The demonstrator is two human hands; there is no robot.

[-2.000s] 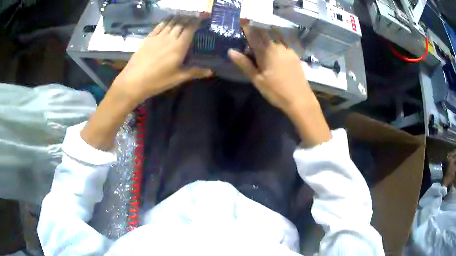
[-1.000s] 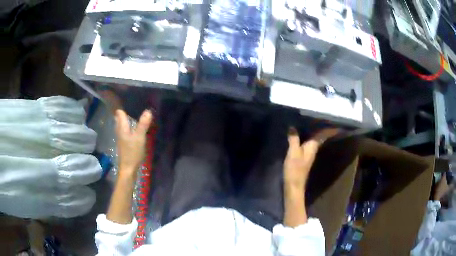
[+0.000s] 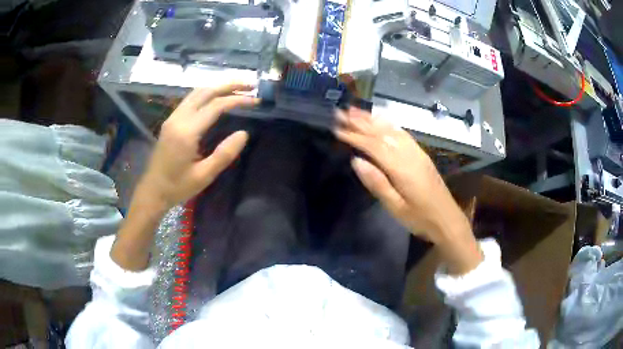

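The grey-white wrapping machine (image 3: 273, 112) stands in front of my lap. Navy retail boxes (image 3: 330, 37) lie in its central channel under glossy film, between two white side plates. A darker box end (image 3: 307, 80) shows at the channel's near end. My left hand (image 3: 198, 140) is at the machine's front edge, left of the channel, fingers apart and holding nothing visible. My right hand (image 3: 382, 153) is at the front edge, right of the channel, slightly blurred, fingers stretched toward the box end. No held thing shows in it.
An open brown carton (image 3: 526, 238) stands at the right. A red coiled hose (image 3: 180, 272) hangs left of my legs beside glittering clear film (image 3: 164, 252). Another person's white sleeves (image 3: 58, 198) are at the left, and another white sleeve (image 3: 587, 300) is at the lower right.
My hands have risen from beside my legs to the machine's front edge. The white side plates have come in closer around the channel and cover more of the boxes than a second ago.
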